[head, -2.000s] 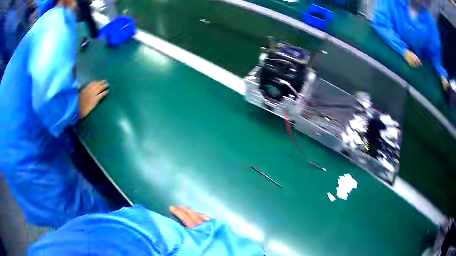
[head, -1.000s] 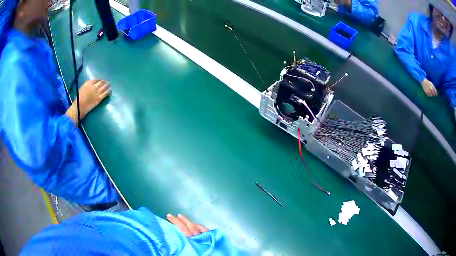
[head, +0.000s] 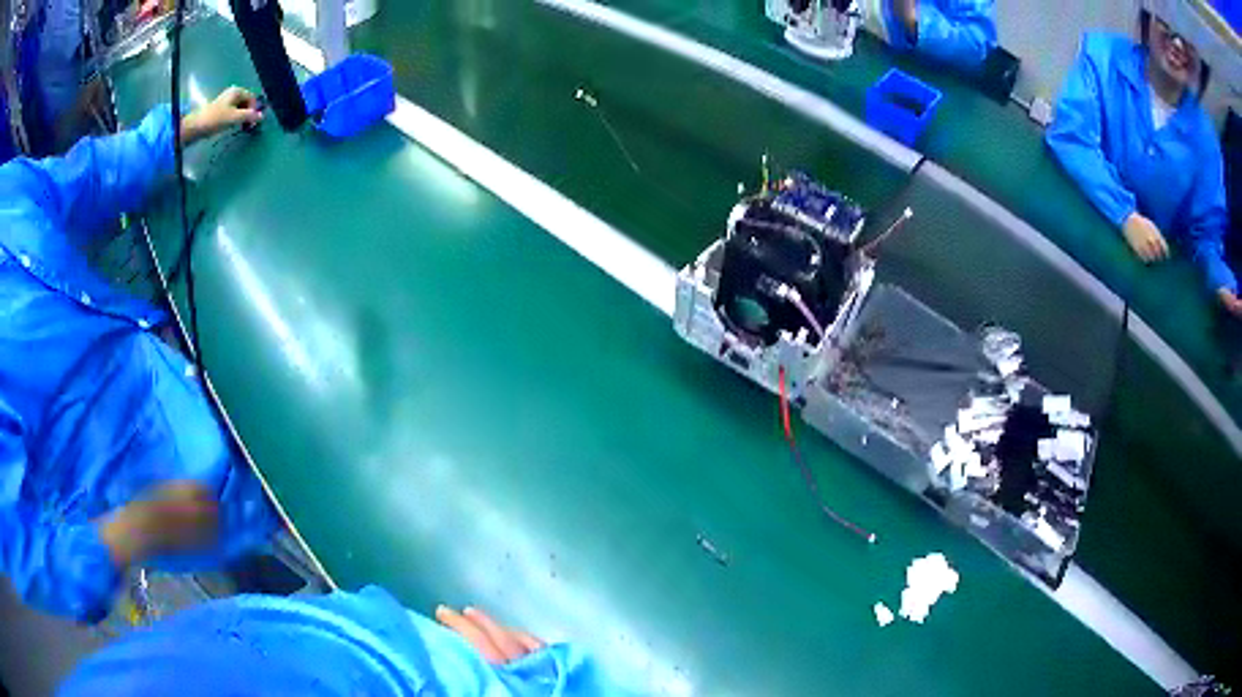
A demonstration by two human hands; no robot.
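My left hand (head: 488, 635) rests on the green mat at the bottom edge. Its fingers show past the blue sleeve, with nothing seen in them; the rest is hidden. My right hand is out of the picture. The open device unit (head: 790, 272), black inside with a blue board on top, stands on the white rail beyond the mat. A red-and-black wire (head: 806, 470) hangs from it onto the mat. A clear parts tray (head: 885, 444) with dark cables and white tabs adjoins it on the right. White scraps (head: 928, 586) and a blurred dark stick (head: 712, 549) lie on the mat.
A person in a blue smock (head: 96, 341) stands at the left, one hand by a blue bin (head: 350, 95) and a black post. The white rail (head: 545, 204) borders the darker conveyor. Beyond it are another blue bin (head: 902, 106) and a person (head: 1141, 150).
The view has shifted slightly. The left neighbour's hand has moved from the mat towards the blue bin, and that person's other hand now shows lower down, blurred. My left hand stays resting.
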